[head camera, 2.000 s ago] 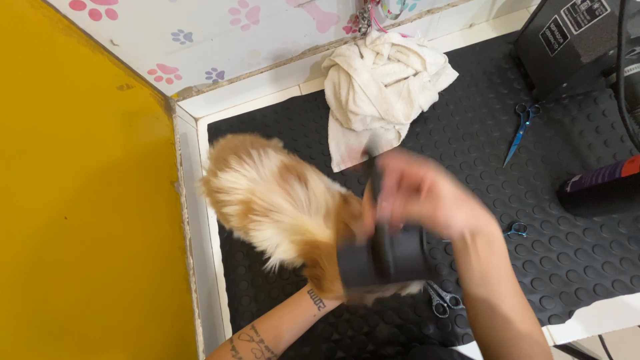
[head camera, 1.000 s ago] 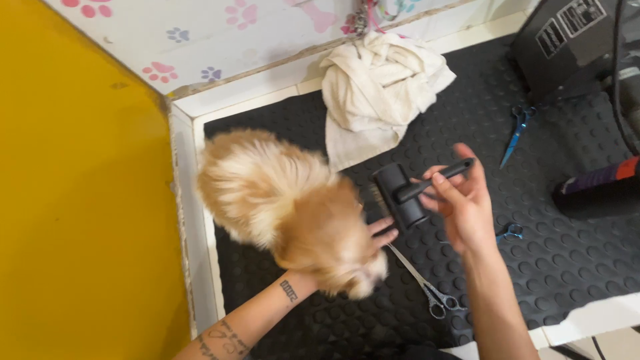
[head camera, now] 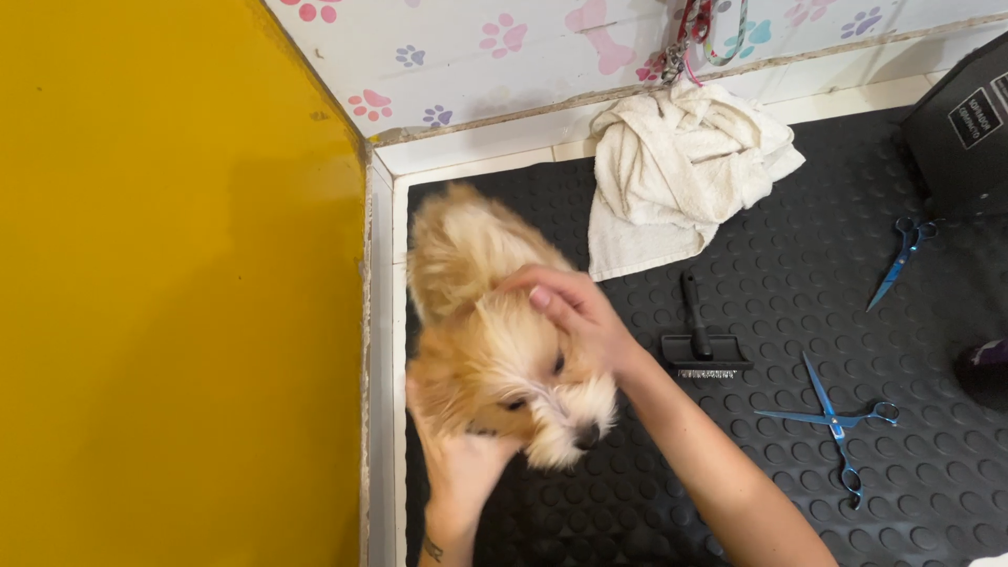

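A small tan and cream long-haired dog is on the black studded rubber mat, its face turned toward the lower right. My left hand cups the side of its head and jaw from below, some fingers hidden in the fur. My right hand lies over the other side of the head, thumb on the fur. Right of my right forearm, a black slicker brush rests on the mat. Blue scissors lie spread apart farther right, and a second blue pair lies closed above them.
A crumpled cream towel lies by the paw-print wall, under hanging leads. A black blower stands at the upper right. A dark cylindrical object is cut off by the right edge. A yellow panel borders the left.
The slicker brush was in my right hand and now lies on the mat. My right hand has moved left onto the dog's head. The dog's face, turned downward before, is now visible.
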